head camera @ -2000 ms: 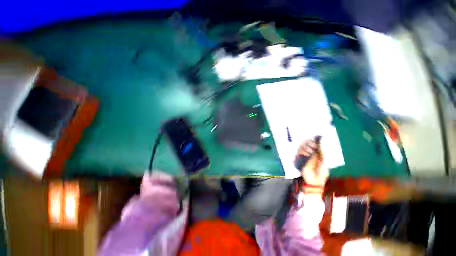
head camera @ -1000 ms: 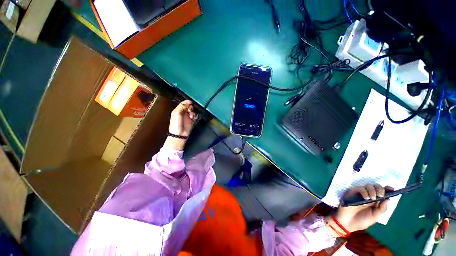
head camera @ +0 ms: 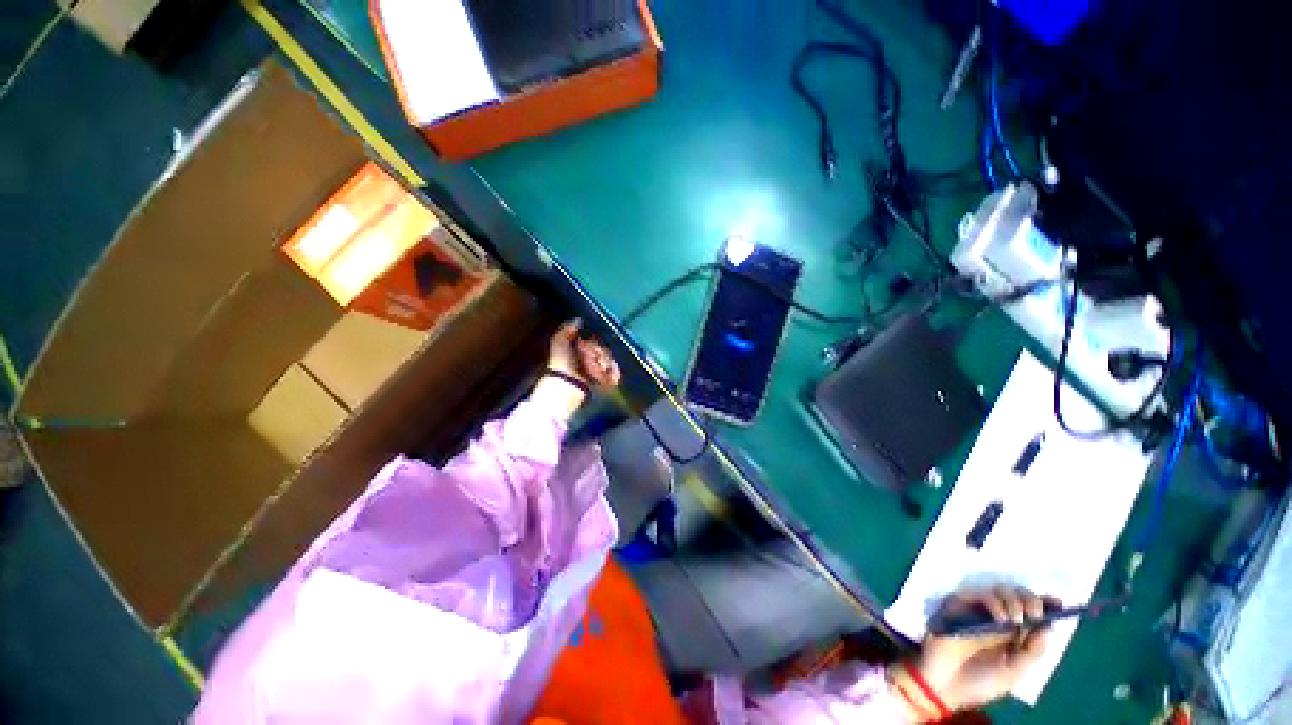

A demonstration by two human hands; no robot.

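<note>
My left hand (head camera: 587,360) is at the bench's front edge, fingers closed on a thin black cable (head camera: 663,293); its fingertips are blurred. The cable runs across the smartphone (head camera: 741,333), which lies face up with a dark lit screen, towards the set-top box (head camera: 903,397), a matte black square lying flat. My right hand (head camera: 989,649) holds the slim black remote control (head camera: 1084,611), seen edge-on, above the near end of a white paper sheet (head camera: 928,574). Two short dark marker pens (head camera: 1030,453) lie on the paper.
An orange retail box (head camera: 546,125) with a black unit stands at the bench's upper left. A large open carton (head camera: 156,340) holding orange boxes is beside the bench. A white power strip (head camera: 1009,241) with plugs, tangled black cables (head camera: 888,184) and blue cables (head camera: 1166,489) lie behind and right.
The view has shifted, so the bench things sit lower and the retail box shows more fully. My left hand stays by the bench edge with the cable; my right hand still holds the remote control.
</note>
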